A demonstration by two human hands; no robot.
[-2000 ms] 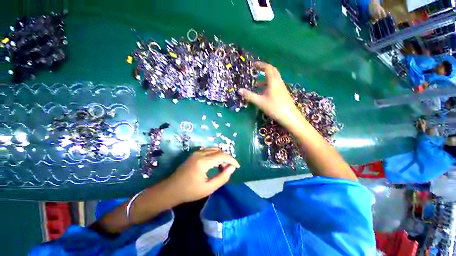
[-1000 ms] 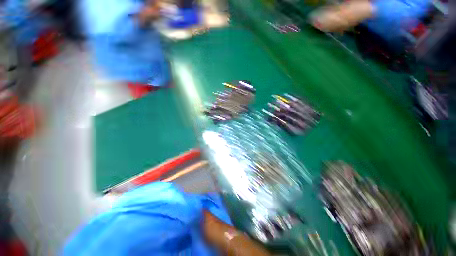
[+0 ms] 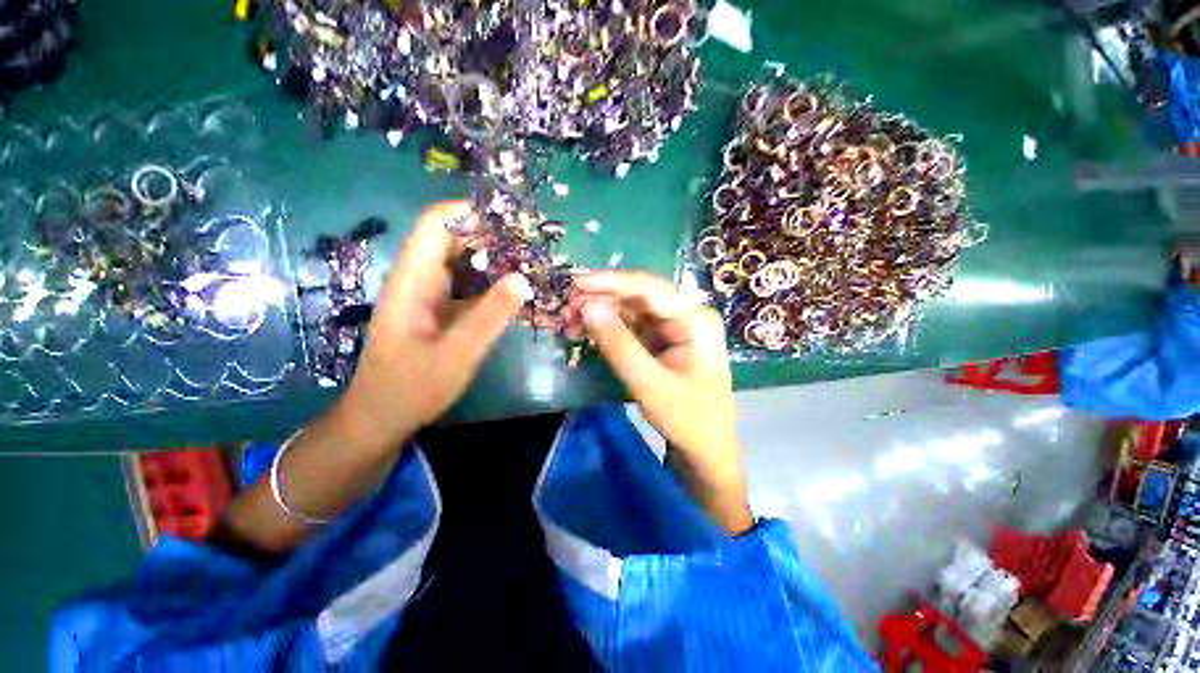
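My left hand (image 3: 419,316) is closed around a bunch of small dark, silvery-purple flex circuit assemblies (image 3: 507,237). My right hand (image 3: 671,355) pinches at the lower right end of the bunch with thumb and fingertips. The bunch reaches up towards the main mixed pile (image 3: 513,66), a long heap of dark and silver parts with yellow specks. The ring pile (image 3: 842,217), coppery with clear rings, lies to the right of my hands. Which single piece the right fingertips hold is too small to tell.
A clear blister tray (image 3: 79,375) with a dark heap and a pale ring lies left. A narrow dark cluster (image 3: 342,309) lies between tray and left hand. A white slip (image 3: 730,26) lies above the ring pile. Red stools (image 3: 1046,572) stand on the floor at right; a blue sleeve (image 3: 1132,375) shows at the far right.
Two seconds ago my right hand was at the main pile and my left lay apart near white bits. Now both meet at a bunch. The view swung away and back in between.
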